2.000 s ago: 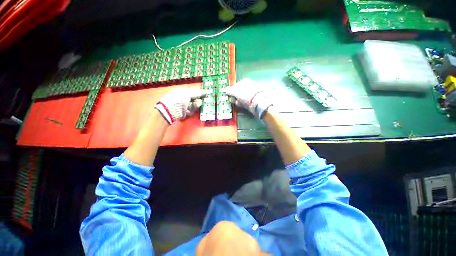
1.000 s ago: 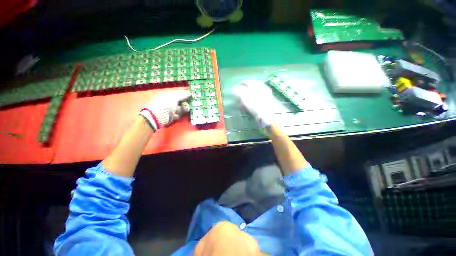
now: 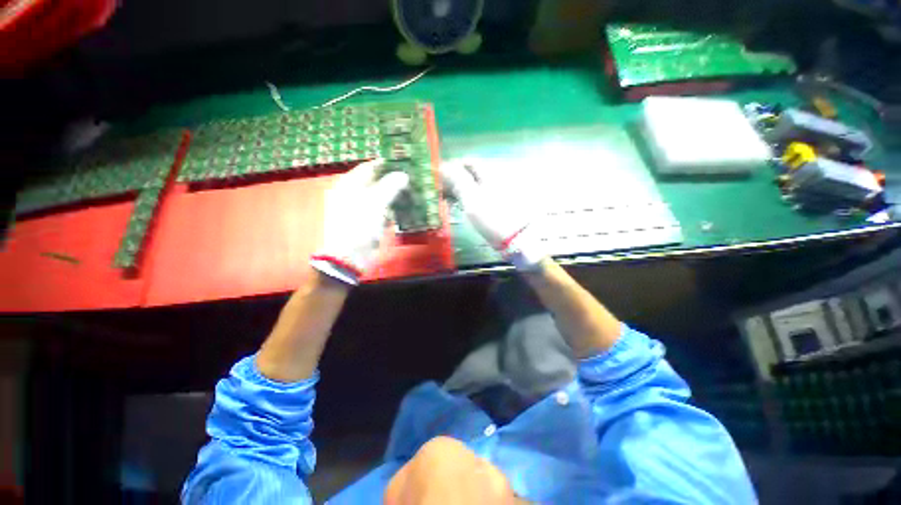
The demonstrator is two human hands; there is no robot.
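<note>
A PCB strip (image 3: 422,197) lies or is held lengthwise at the right end of the laid-out strips (image 3: 286,143), over the red board (image 3: 247,237). My left hand (image 3: 361,219), in a white glove, has its fingers on the strip's left side and grips it. My right hand (image 3: 486,207), also gloved, is just right of the strip, fingertips close to its edge; whether they touch it cannot be told. The strip looks darker than the rows. Another strip (image 3: 145,222) lies slanting at the left.
A clear plastic plate (image 3: 593,187) lies right of the red board. Beyond it are a white block (image 3: 703,136), a large green circuit board (image 3: 682,57) and silver units with a yellow part (image 3: 828,168). A small fan (image 3: 438,22) and white cable (image 3: 370,90) are at the back.
The strip that lay on the clear plate is gone from there. My right hand has come back left from over the plate, and a darker strip now shows between my hands.
</note>
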